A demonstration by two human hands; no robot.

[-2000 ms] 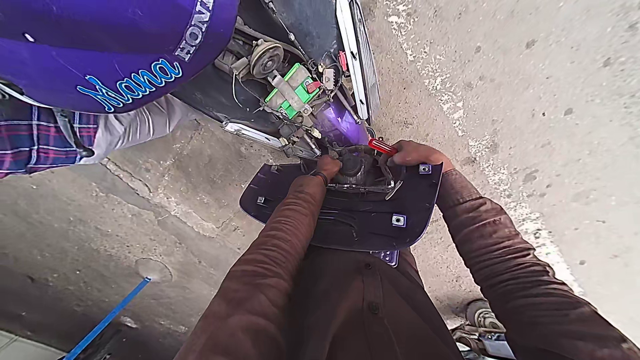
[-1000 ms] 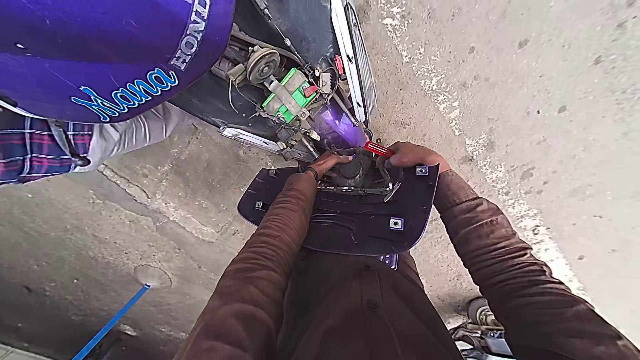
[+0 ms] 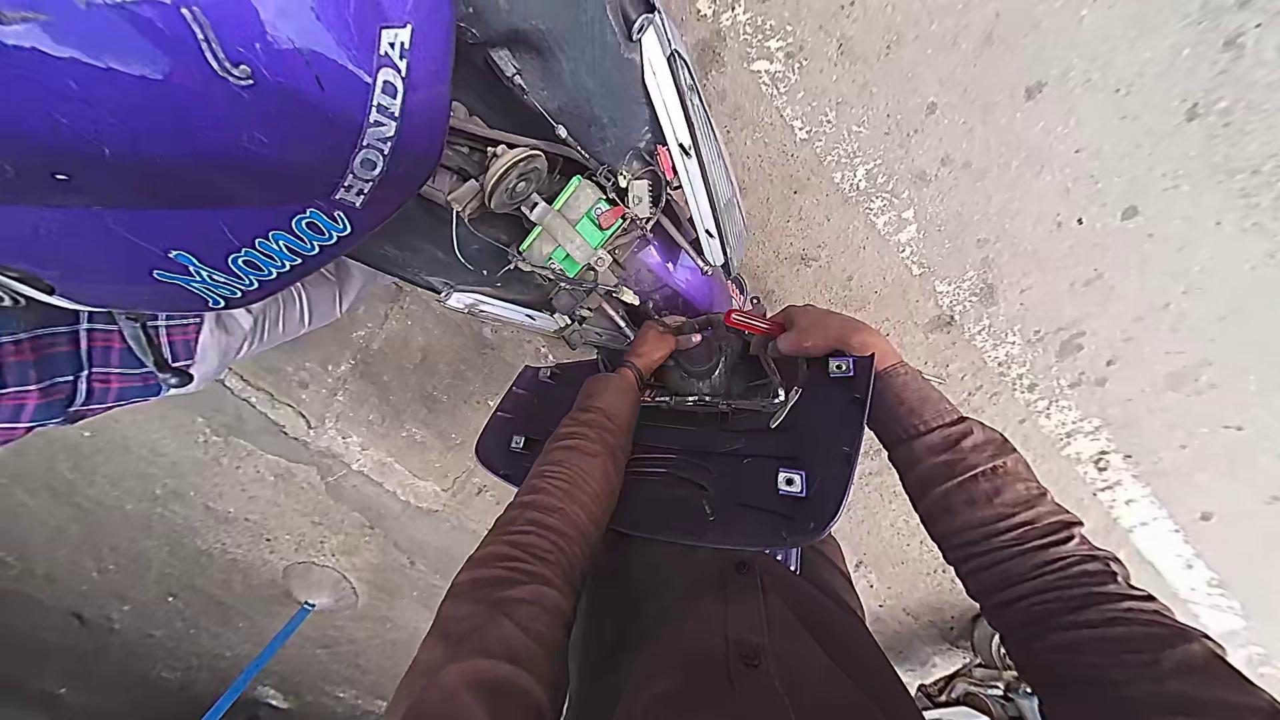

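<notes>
My right hand [image 3: 822,332] grips a red-handled tool [image 3: 754,322], its working end pointing left across the back of a black headlight housing [image 3: 704,368]. Against the housing's left side lies my left hand [image 3: 656,346], fingers bent at its upper edge; whether they pinch a part there is hidden. The housing sits on the inner side of a dark plastic scooter panel [image 3: 690,470] with square metal clips, which rests against my lap. Just beyond my hands are a purple fender [image 3: 675,278] and a green battery [image 3: 572,228] with a strap across it.
A purple Honda scooter cowl [image 3: 230,130] fills the upper left, near a round horn [image 3: 514,178]. Beside it a person's plaid sleeve [image 3: 90,370] shows. White trim [image 3: 690,130] edges the leg shield. A blue pole [image 3: 262,660] stands lower left; metal parts [image 3: 985,680] lie lower right.
My left hand has shifted a little on the housing, its thumb now pointing right. My right hand keeps the red-handled tool at nearly the same spot.
</notes>
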